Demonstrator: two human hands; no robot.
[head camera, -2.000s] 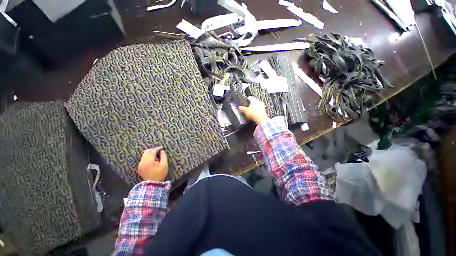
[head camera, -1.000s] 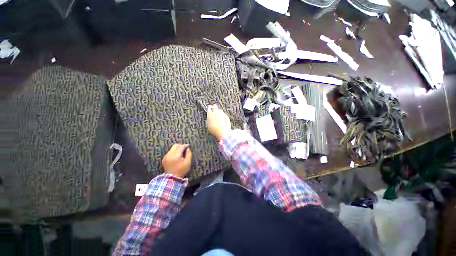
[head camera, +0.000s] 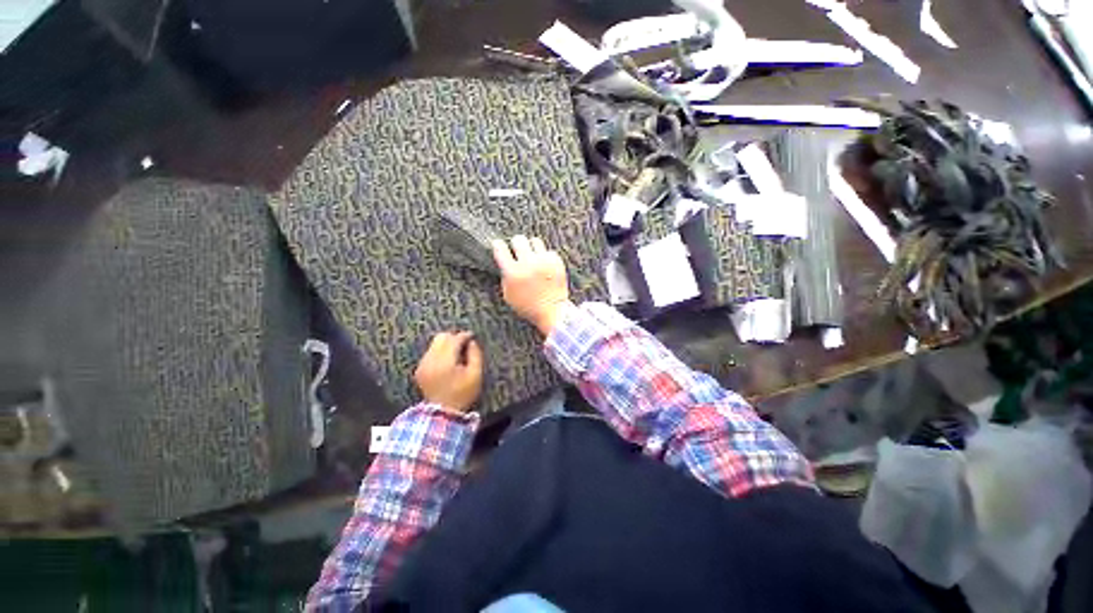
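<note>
A stack of patterned fabric panels (head camera: 396, 180) lies on the dark table in front of me. My right hand (head camera: 531, 278) grips one end of a small cut part (head camera: 468, 246), a narrow dark stack, over the middle of the panel. A small white slip (head camera: 506, 193) lies on the panel above that hand. My left hand (head camera: 451, 371) rests on the panel's near part with its fingers curled in, and nothing shows in it.
Another panel stack (head camera: 180, 347) lies at the left. Right of the panel are tangled strips (head camera: 641, 138), small parts with a white paper (head camera: 668, 268) on top, and a bushy strip pile (head camera: 959, 210). White plastic (head camera: 977, 503) hangs below the table edge. Dark blocks (head camera: 288, 36) stand at the far side.
My right hand has moved left from the small parts onto the panel and now holds a small cut part there. A white slip now shows on the panel. The view has shifted.
</note>
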